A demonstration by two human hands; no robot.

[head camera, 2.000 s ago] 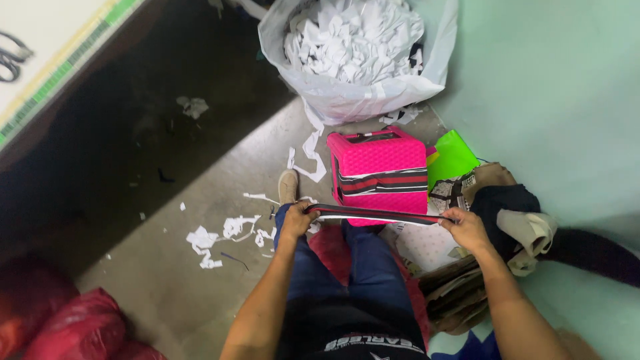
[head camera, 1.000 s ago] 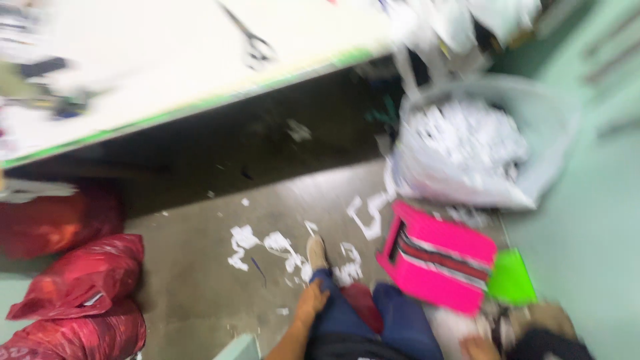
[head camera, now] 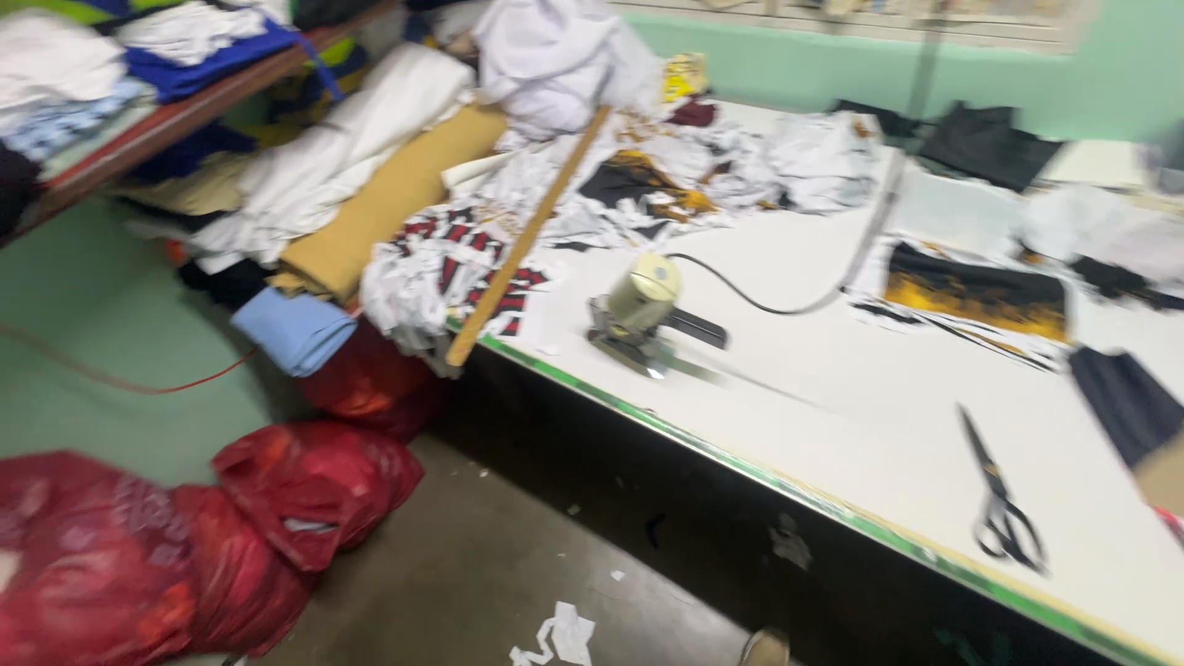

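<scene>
Neither my left hand nor my right hand shows in the head view. On the white cutting table (head camera: pixel 832 435) stands an electric rotary fabric cutter (head camera: pixel 643 310) with a dark handle and a black cord. Black-handled fabric shears (head camera: pixel 999 499) lie near the table's edge at the right. A long wooden ruler (head camera: pixel 532 231) slants across heaped fabric scraps (head camera: pixel 444 268). Farther right, a stack of black and orange printed fabric (head camera: pixel 980 296) lies flat. The tip of a shoe (head camera: pixel 766 647) shows at the bottom edge.
Red plastic sacks (head camera: pixel 250 518) fill the lower left. Rolls of tan cloth (head camera: pixel 398 203) and white cloth (head camera: pixel 342 139) lean by the table, near a loaded shelf (head camera: pixel 185 102). Paper-like scraps (head camera: pixel 564 634) litter the floor.
Two seconds ago both hands held a striped strip between them; one second ago they were apart. The view has swung up and left to the table, and the hands have left it.
</scene>
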